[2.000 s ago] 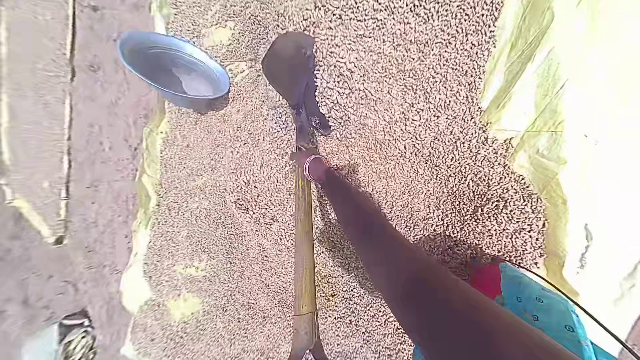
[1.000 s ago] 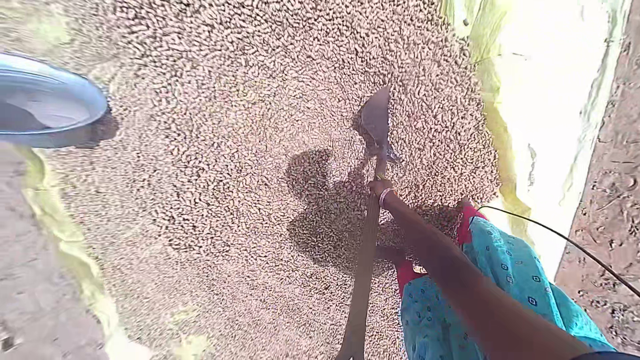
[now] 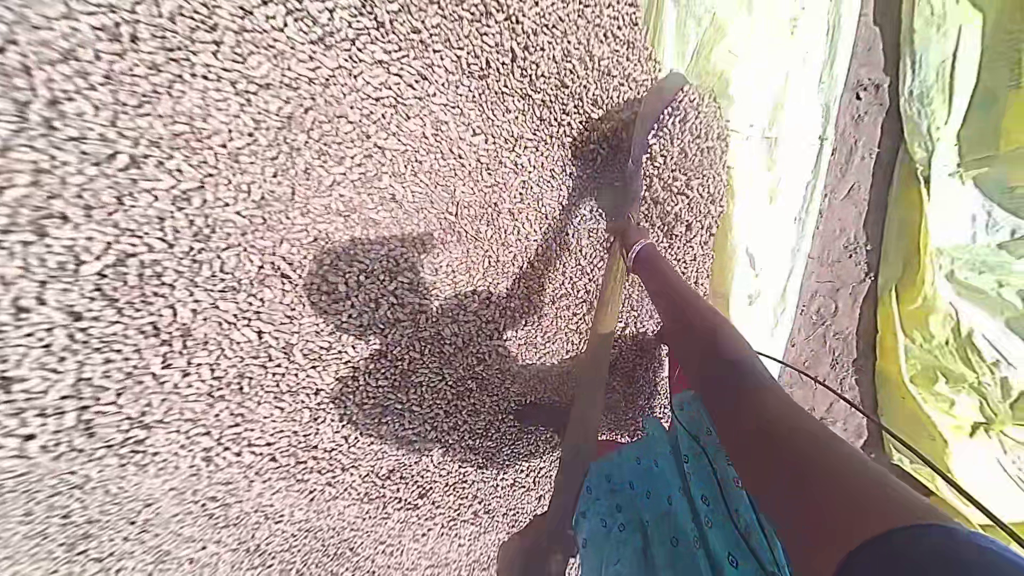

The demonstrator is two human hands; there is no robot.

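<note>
My right hand (image 3: 630,234), with a bangle at the wrist, is closed around the upper wooden handle (image 3: 602,336) of a shovel, just below its blade. The metal blade (image 3: 658,100) appears nearly edge-on, tilted over a wide spread of what look like unshelled peanuts (image 3: 200,240), near their right edge. At the bottom of the view my left hand (image 3: 536,548), dark and partly cut off, is wrapped around the lower handle. How deep the blade sits among the pods cannot be told.
A pale yellow-white sheet (image 3: 768,144) borders the pods on the right. Beyond it lie a strip of bare soil (image 3: 836,264) and another yellowish sheet (image 3: 920,320). A thin dark cable (image 3: 864,416) crosses at lower right. Patterned teal cloth (image 3: 640,504) hangs below my arm.
The shovel has moved right across the pods to near their right edge, with my right hand still on it. The view has shifted right, and the metal basin has left it.
</note>
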